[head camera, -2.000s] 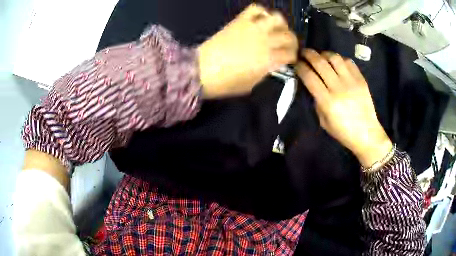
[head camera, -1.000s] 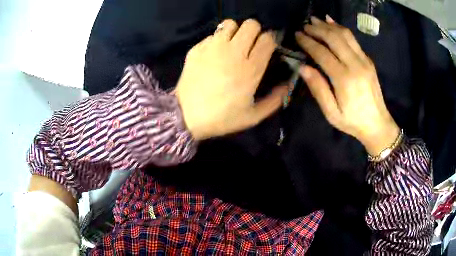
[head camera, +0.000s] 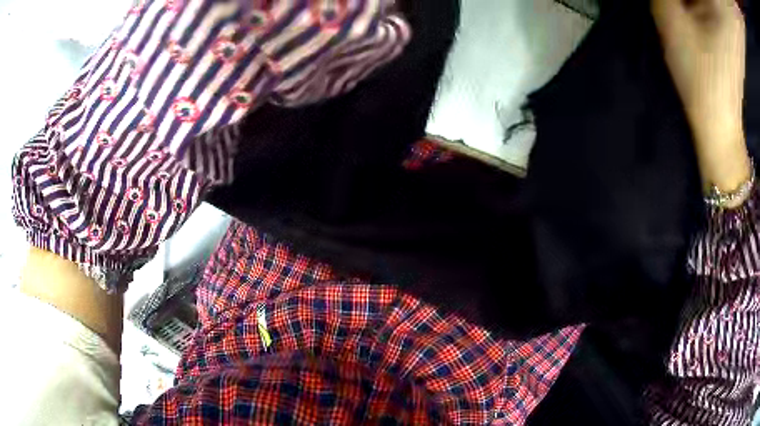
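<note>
The black cloth hangs across the lap and rises at the upper right; another part of it runs up the middle to the top edge. A loose thread sticks out from its edge. My right hand is at the top right, cut off by the frame's top edge, over the black cloth; its fingers are out of the picture. My left hand is beyond the top edge; only the striped sleeve cover shows. The zipper and its pull do not show.
A white table surface shows between the two parts of the cloth, with its front edge below. The red-navy check apron lies on the lap. A grey-white surface and a dark item with a printed label are at the lower left.
Both hands have moved up and apart from the middle of the cloth. The cloth has been lifted and spread, uncovering the white table. The whitish ribbed block has left the view.
</note>
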